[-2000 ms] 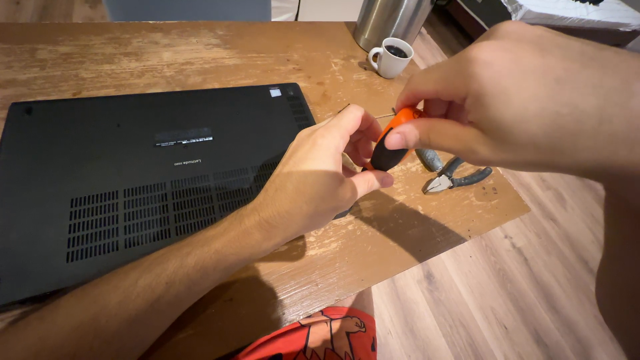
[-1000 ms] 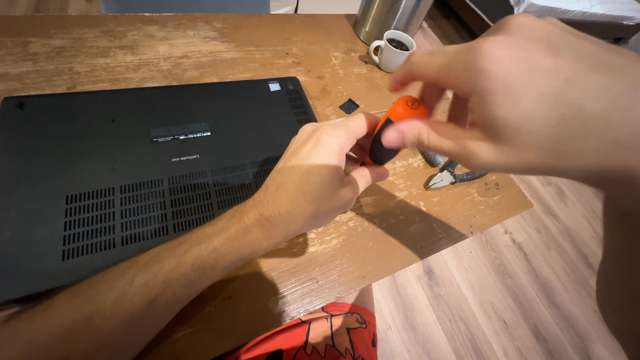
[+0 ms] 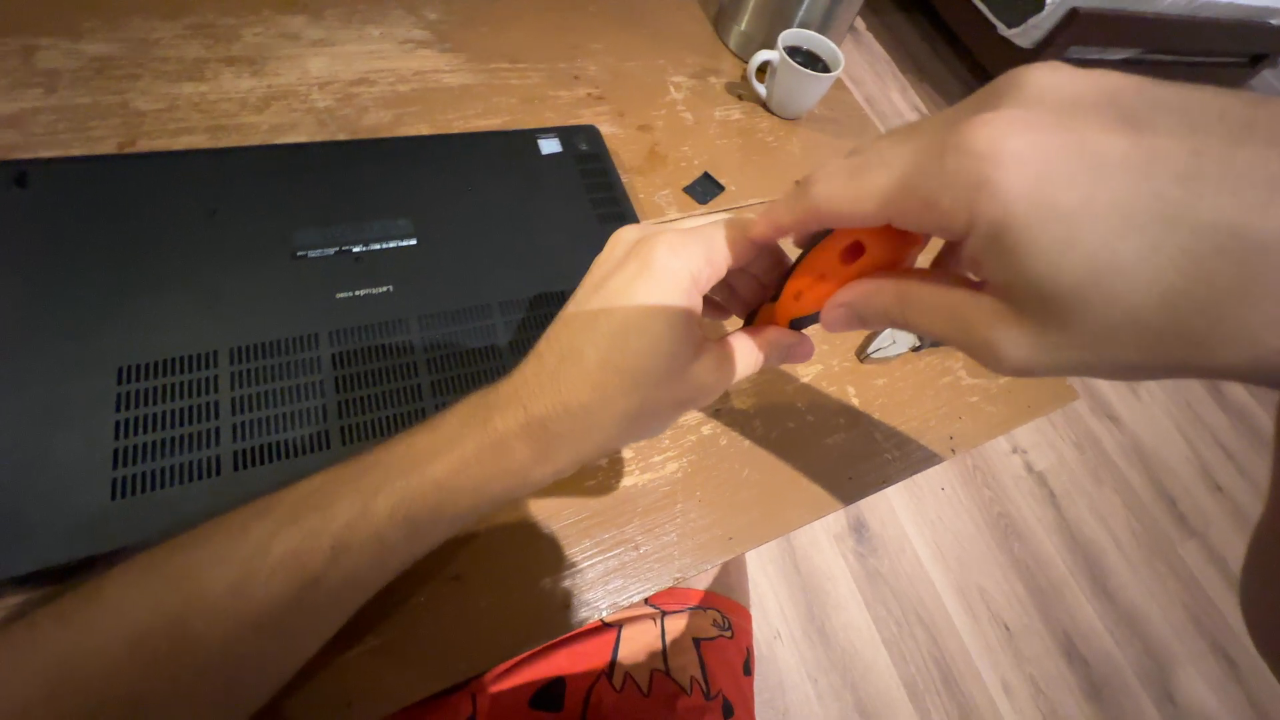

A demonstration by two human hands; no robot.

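Observation:
An orange and black tool handle (image 3: 845, 268), probably a screwdriver's, is held between both hands above the table's right part. My left hand (image 3: 670, 310) grips its lower left end with thumb and fingers, which hide the tip. The thumb and fingers of my right hand (image 3: 960, 220) are closed around its upper right end. To the left lies a black Dell Latitude laptop (image 3: 240, 270), bottom side up, with vent slots towards me. Behind my hands a small black square piece (image 3: 704, 187) rests on the wooden table.
A white cup (image 3: 800, 75) of dark liquid stands at the back, beside a metal vessel (image 3: 775, 18). The jaws of pliers (image 3: 888, 345) show below my right hand, near the right edge of the wooden table (image 3: 860, 440). Wood-patterned floor lies beyond.
The orange handle has tilted from nearly upright to slanting right. My right hand, loosely apart from it one second ago, is back on it. The black square was hidden two seconds ago.

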